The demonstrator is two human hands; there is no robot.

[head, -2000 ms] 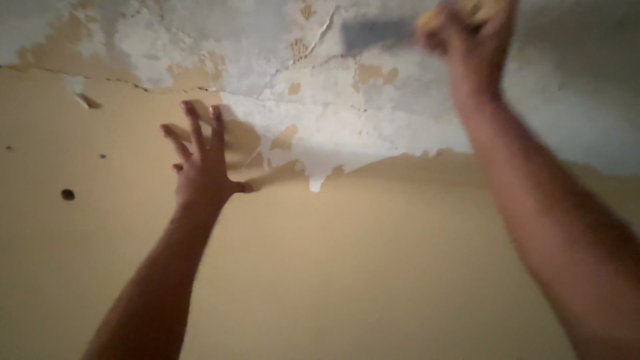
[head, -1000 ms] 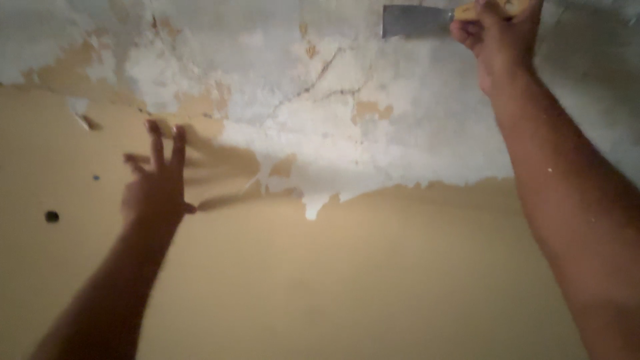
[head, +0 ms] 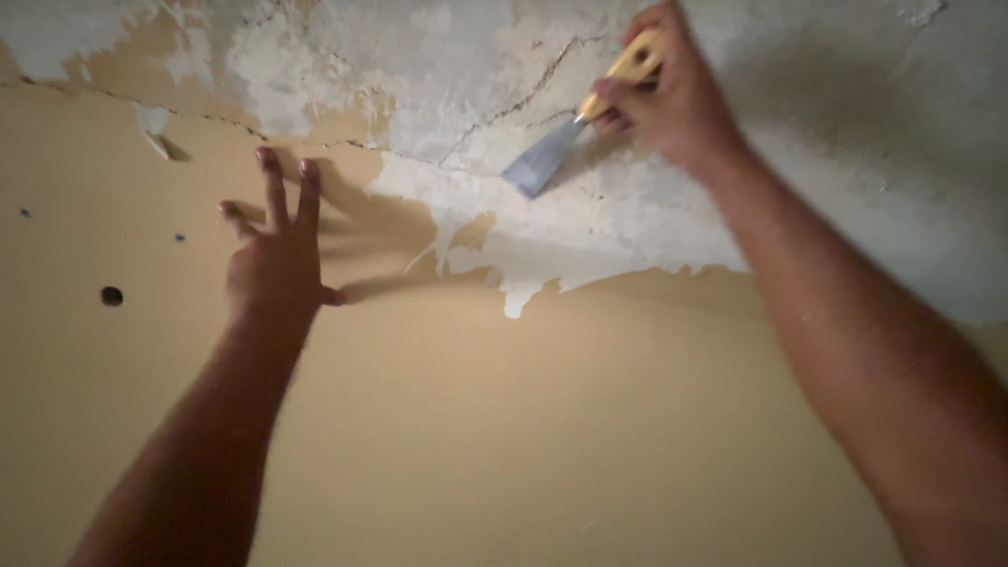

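My right hand (head: 669,94) grips the yellow handle of a putty knife (head: 543,161) at the upper right. Its grey metal blade slants down and left over the bare plaster (head: 441,71), just below a jagged crack (head: 524,98). Whether the edge touches the plaster I cannot tell. At the left, my left hand (head: 276,244) is spread with its fingertips against the yellow-painted wall (head: 551,433), holding nothing. Its longest fingers point up to a thin crack that runs along the upper edge of the paint.
Ragged paint edges (head: 513,303) border the exposed plaster. A loose paint flake (head: 156,134) hangs at the upper left. A dark round hole (head: 112,296) and small blue spots (head: 180,237) mark the wall at the left.
The putty knife has come down and left from the upper right, its blade turning from level to slanting downward. My left hand stays spread on the wall.
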